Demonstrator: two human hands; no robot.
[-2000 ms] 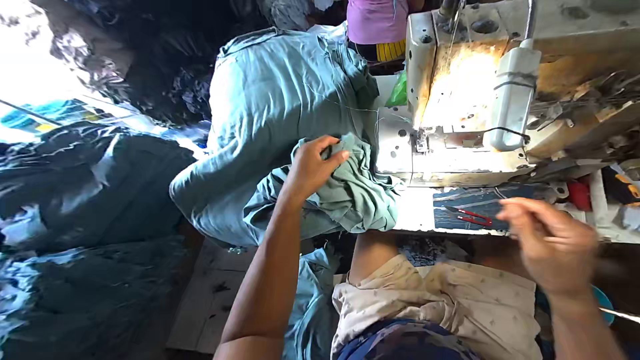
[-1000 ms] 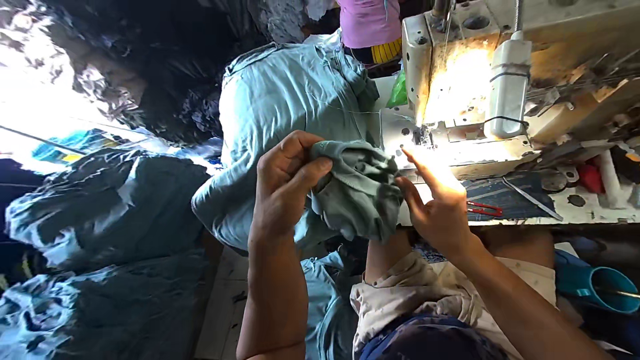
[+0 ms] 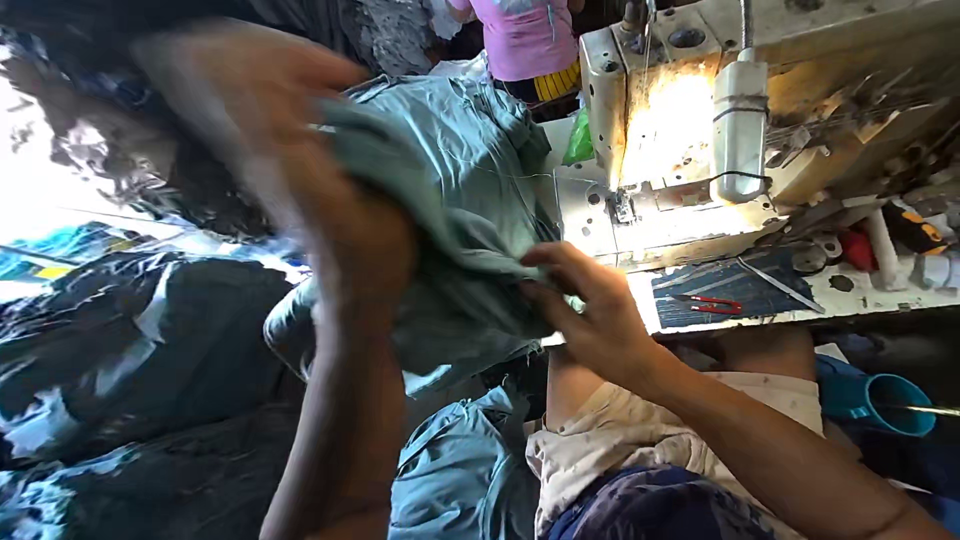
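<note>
A green-grey cloth garment (image 3: 465,277) is stretched between my two hands, left of the sewing machine (image 3: 675,127). My left hand (image 3: 277,112), raised and blurred, has the garment's upper end at its fingers; its exact hold is hard to make out. My right hand (image 3: 592,307) pinches the cloth's right edge between thumb and fingers, just in front of the needle plate (image 3: 589,217). Behind the garment lies a large heap of the same cloth (image 3: 450,127). Red-handled thread snips (image 3: 712,306) rest on a dark fabric piece at the table's front edge.
Piles of dark cloth (image 3: 187,337) fill the left side. More green-grey cloth (image 3: 465,457) hangs beside my lap. A blue plastic mug (image 3: 900,405) stands at lower right. Metal tweezers (image 3: 780,285) lie near the snips. A person in a pink top (image 3: 529,37) is beyond the machine.
Two seconds ago my right hand was over the snips; it came to the cloth and now grips its edge. My left hand has swung up and left, and the garment, bunched before, is now spread out.
</note>
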